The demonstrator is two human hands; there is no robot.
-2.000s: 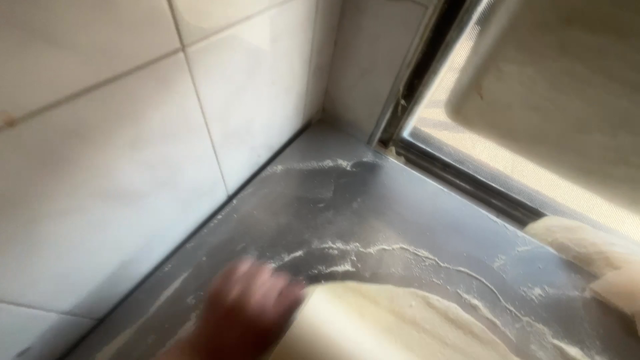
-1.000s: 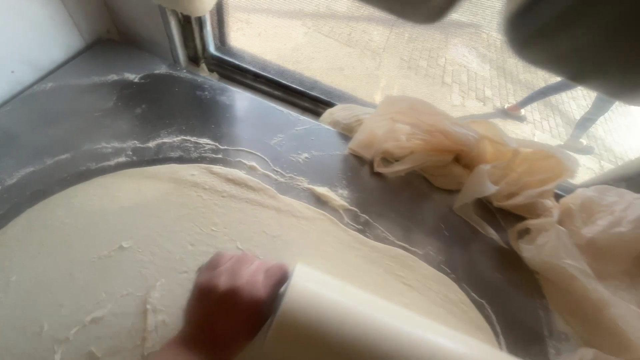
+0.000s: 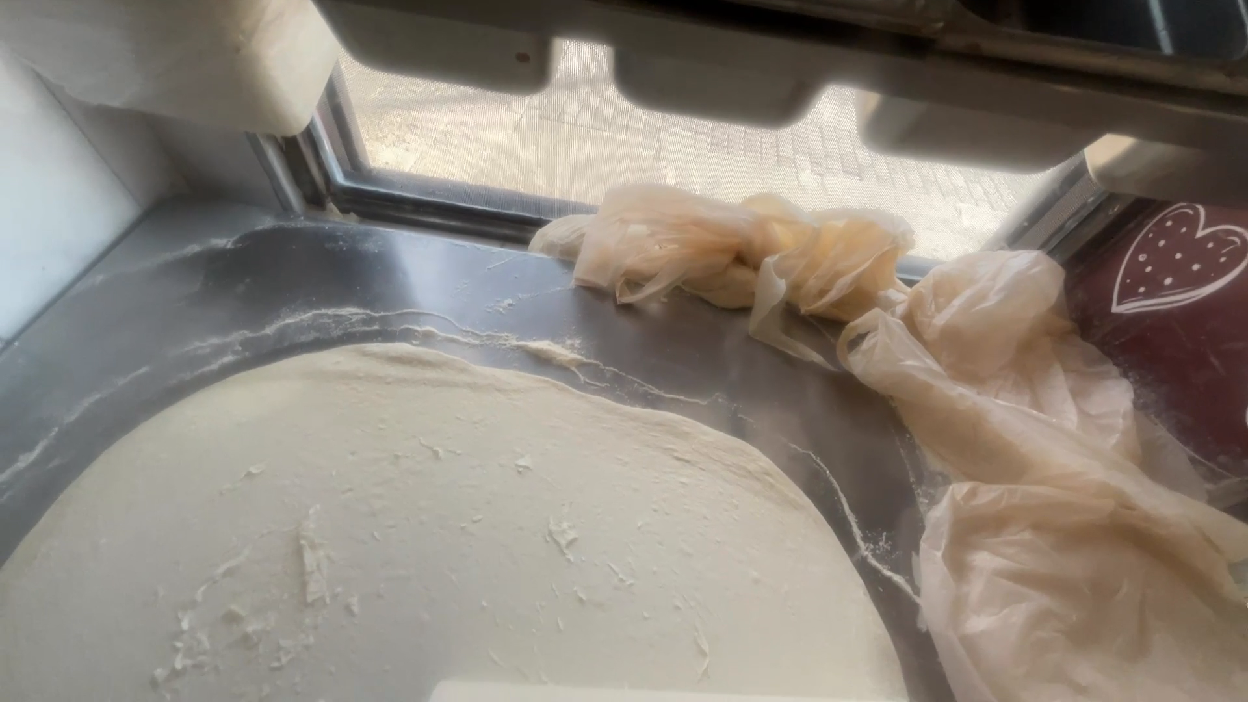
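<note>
A wide, flat sheet of rolled dough (image 3: 439, 526) lies on the dark metal worktop (image 3: 468, 283), its curved far edge ringed by lines of dry flour. Small flakes and scraps of dough dot its surface. At the bottom edge of the view a strip of a pale, smooth roller (image 3: 663, 692) shows over the dough; most of it is cut off. Neither of my hands is in the picture, so what they touch cannot be seen.
Crumpled translucent plastic bags (image 3: 1033, 429) lie along the back and right of the worktop. Behind them is a window frame (image 3: 458, 203) with paving outside. Pale containers (image 3: 712, 83) hang overhead in a metal rack. A white tiled wall (image 3: 49, 195) stands at left.
A hand at the end of the pale roller a second ago is out of view now, and only a strip of the roller shows at the bottom edge. The view has shifted.
</note>
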